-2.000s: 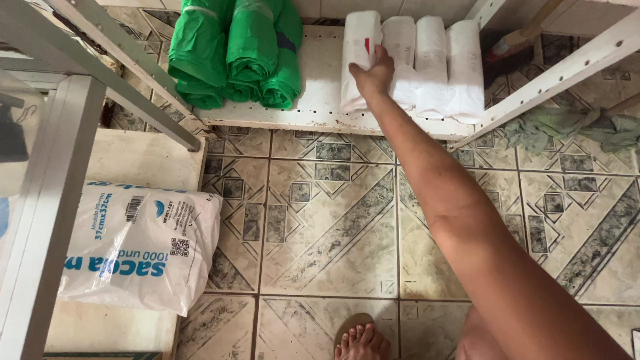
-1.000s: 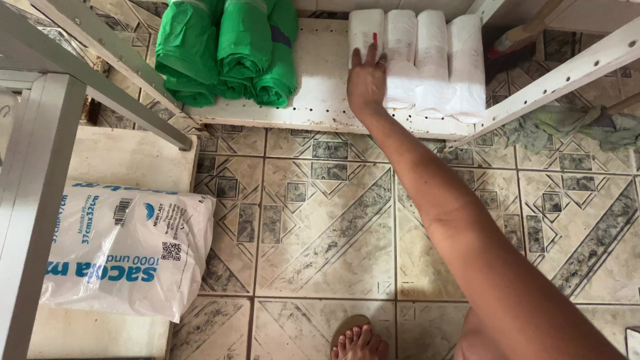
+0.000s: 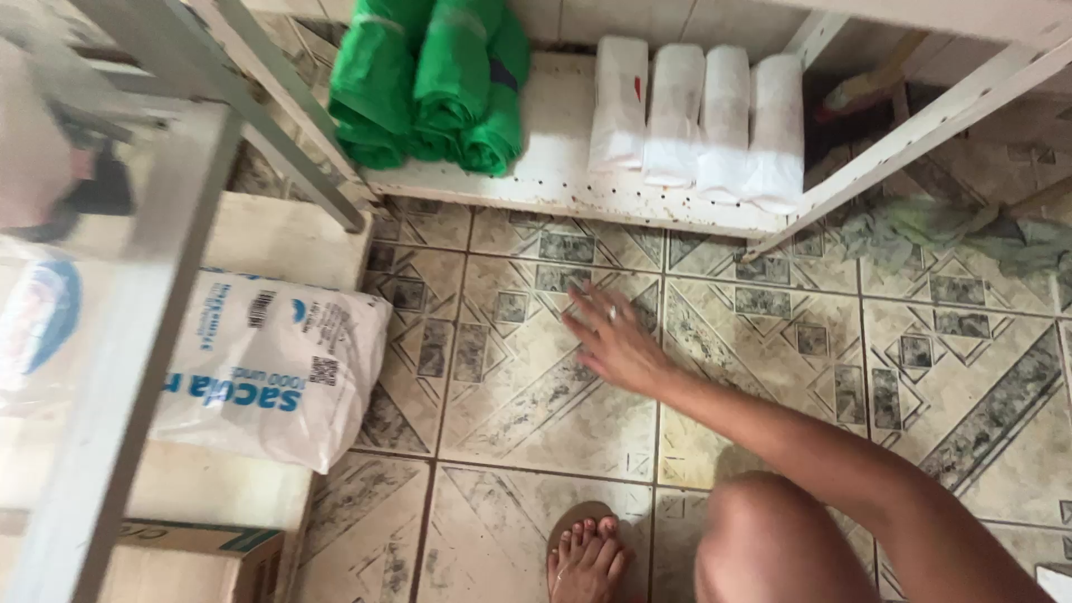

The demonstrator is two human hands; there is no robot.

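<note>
My right hand [image 3: 615, 339], a ring on one finger, is held over the tiled floor with fingers spread and nothing in it. Beyond it, on the bottom metal shelf [image 3: 557, 188], several white plastic bag rolls [image 3: 620, 105] lie side by side; the leftmost bears a red mark. Green plastic bag rolls [image 3: 452, 75] are piled at the shelf's left end. A white plastic pack of bags [image 3: 260, 368] with blue print rests on a pale board at the left. My left hand is out of the view.
A grey metal frame [image 3: 167, 327] stands at the near left, with a cardboard box [image 3: 197, 561] low beside it. At the right, a grey-green cloth [image 3: 938, 234] lies on the floor near a wooden handle. My sandalled foot [image 3: 586, 557] and bent knee are at the bottom.
My right hand has left the leftmost white roll, which it touched in the earlier frames, and has come back over the floor. The white rolls remain in their row.
</note>
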